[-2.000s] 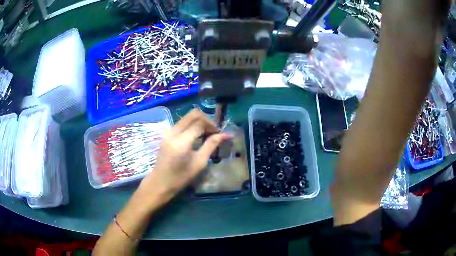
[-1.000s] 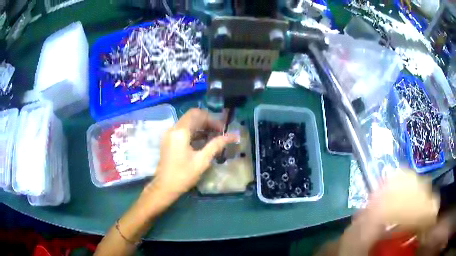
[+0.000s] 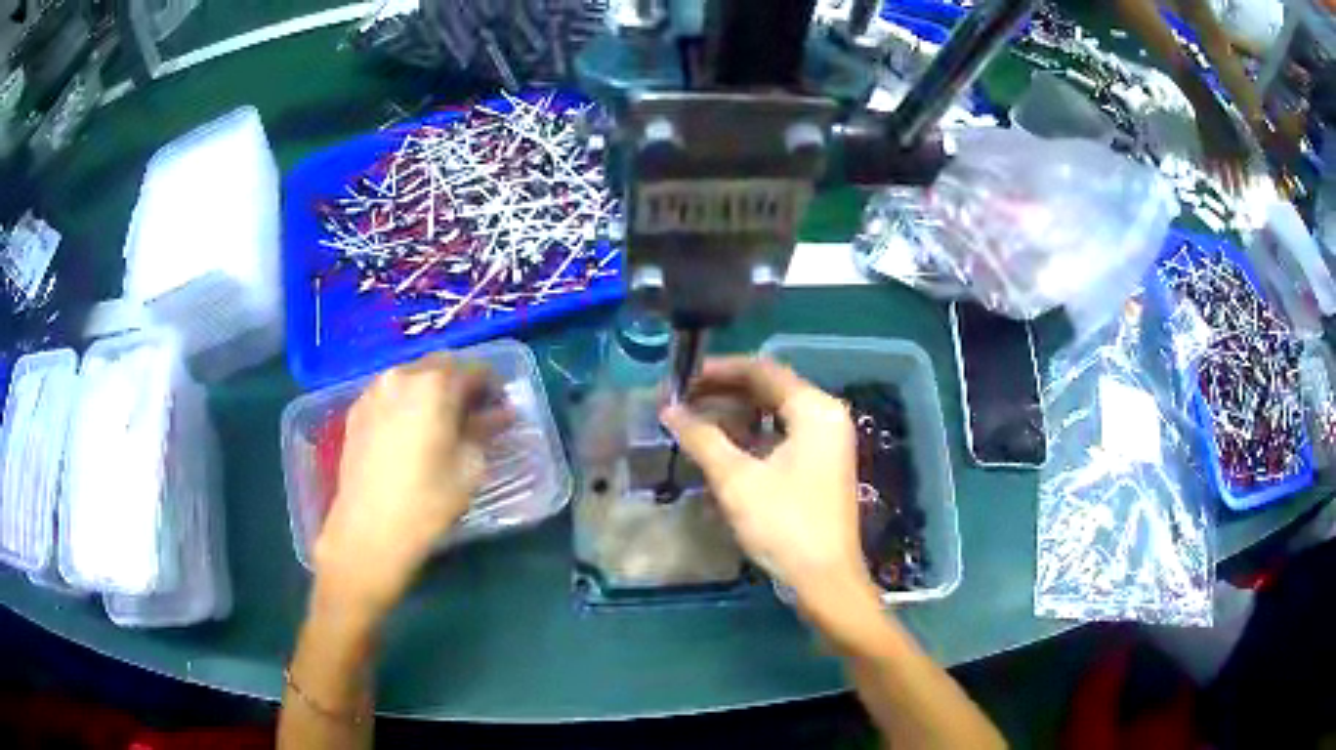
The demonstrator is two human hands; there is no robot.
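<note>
The press (image 3: 718, 205) stands at the centre with its narrow punch (image 3: 684, 359) pointing down at a small metal fixture (image 3: 655, 466) on the worn tan base plate (image 3: 659, 542). My right hand (image 3: 784, 469) is at the punch, thumb and index finger nearly together beside its tip; whether they hold a small part cannot be told. My left hand (image 3: 403, 476) is blurred over the clear rod box (image 3: 550, 440), its fingers above the white rods; its grip is unclear. The clear ring box (image 3: 938, 440) of black rings is partly behind my right hand.
A blue tray (image 3: 344, 322) of jumbled rods lies behind the rod box. Frosted boxes (image 3: 205, 220) and lids (image 3: 132, 454) are stacked at left. A phone (image 3: 999, 384), a crumpled bag (image 3: 1026, 220), a flat clear bag (image 3: 1121, 498) and another blue tray (image 3: 1260, 491) are at right.
My left hand has moved left from the punch to the rod box. My right hand has left the lever and come to the punch. The lever has swung back up.
</note>
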